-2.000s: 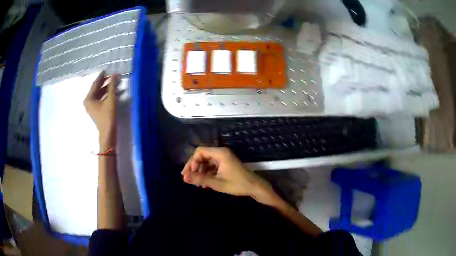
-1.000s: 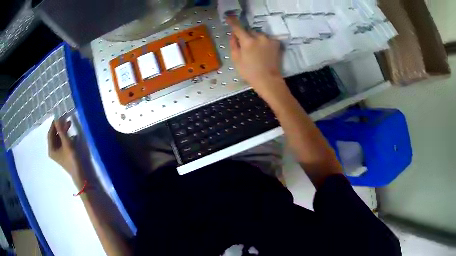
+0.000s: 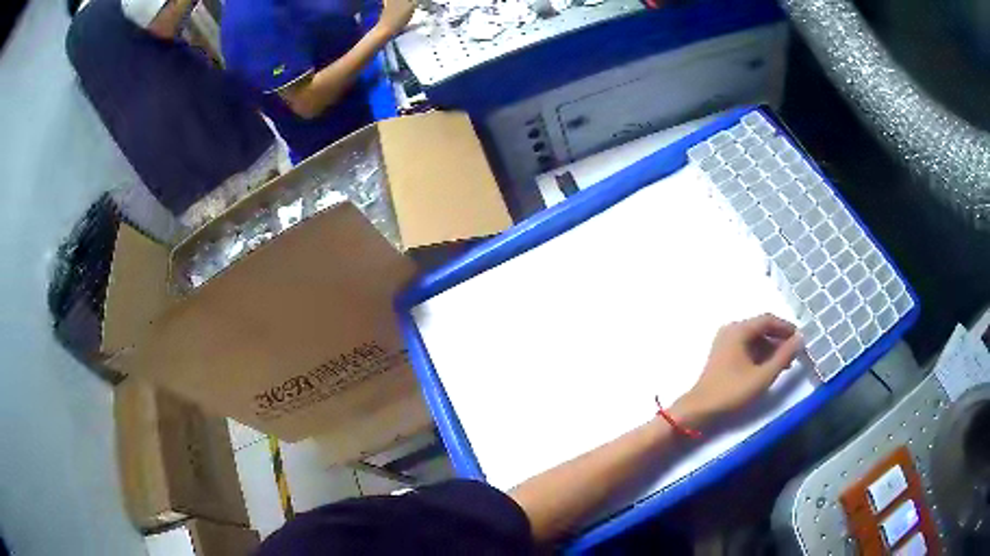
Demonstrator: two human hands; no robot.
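Observation:
The blue tray point(image 3: 443, 418) lies before me with a bare white liner point(image 3: 586, 326). Finished rows point(image 3: 830, 250) of greyish-white housings form a tight grid at its right end. My left hand point(image 3: 760, 353), with a red string at the wrist, is over the liner at the lower edge of the grid. Its fingers are curled close together; whether they hold a housing cannot be told. The orange fixture point(image 3: 863, 510) holds three white housings point(image 3: 900, 523) at the lower right, cut off by the frame edge. My right hand is out of the picture.
The perforated metal table point(image 3: 809, 510) is at the lower right. An open cardboard carton point(image 3: 315, 337) with small whitish pieces stands left of the tray. Two people point(image 3: 174, 109) are at the upper left, one by a table with white pieces. A silver ribbed hose point(image 3: 901, 109) hangs upper right.
The view has swung left to the tray and cartons; the fixture has moved to the lower right corner. My right hand, earlier at the white stock, has left the picture. My left hand stays beside the grid.

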